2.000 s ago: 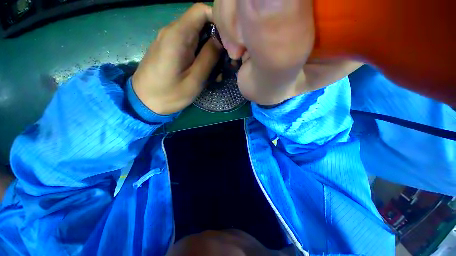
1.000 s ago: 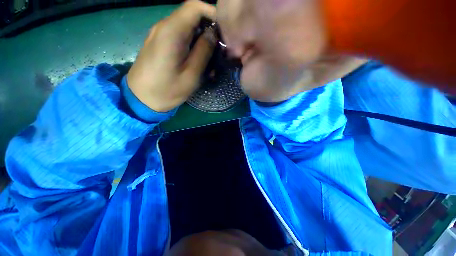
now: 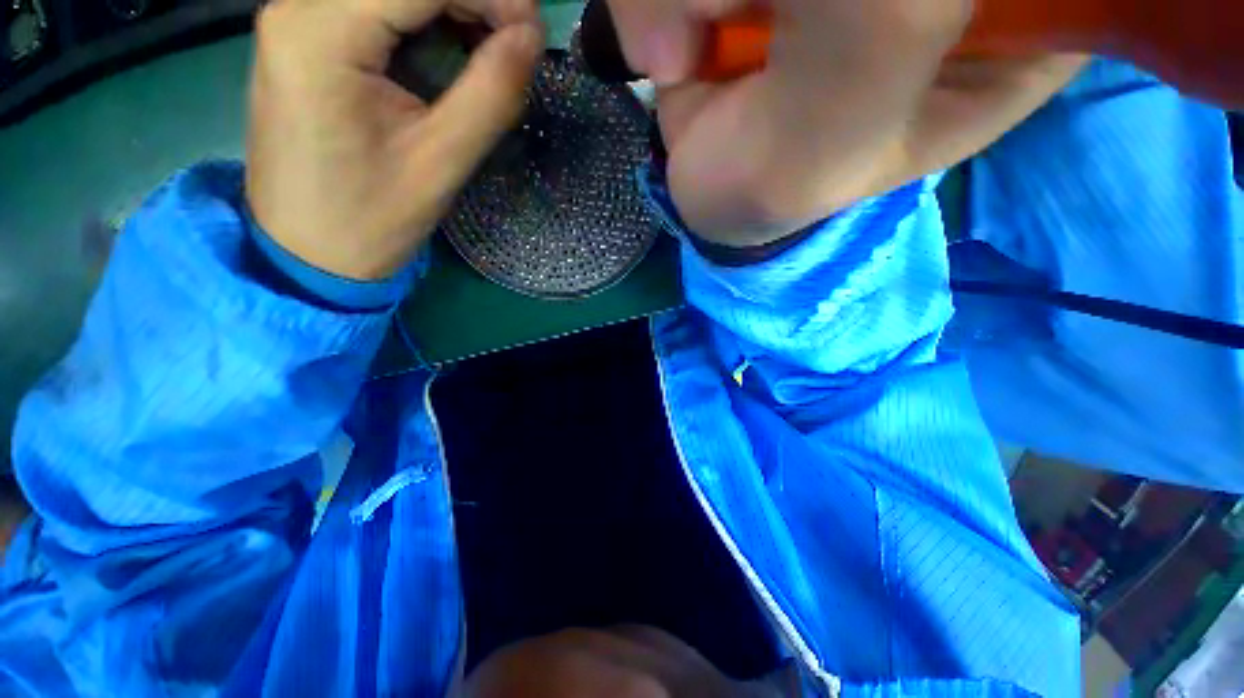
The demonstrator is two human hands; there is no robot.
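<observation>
My left hand (image 3: 362,143) is at the upper left, its fingers curled around a dark housing (image 3: 434,57) that is mostly hidden by the fingers. My right hand (image 3: 805,123) is at the upper right, closed around the orange screwdriver (image 3: 1091,30), whose black nose (image 3: 600,41) shows left of the fingers. The bit tip cannot be made out. The round grey screw dish (image 3: 573,205) lies on the green mat between and below the hands, its grainy surface mostly visible. The hands are apart.
The green mat (image 3: 109,150) curves across the left and back. Black trays (image 3: 82,34) stand at the far left edge. A dark cable (image 3: 1091,310) crosses the blue sleeve at the right. Blurred items on a lower surface (image 3: 1105,532) show at the lower right.
My left hand with the dark housing has moved left, away from my right hand. The right hand and screwdriver have tilted, and the orange body sits higher. More of the screw dish is uncovered.
</observation>
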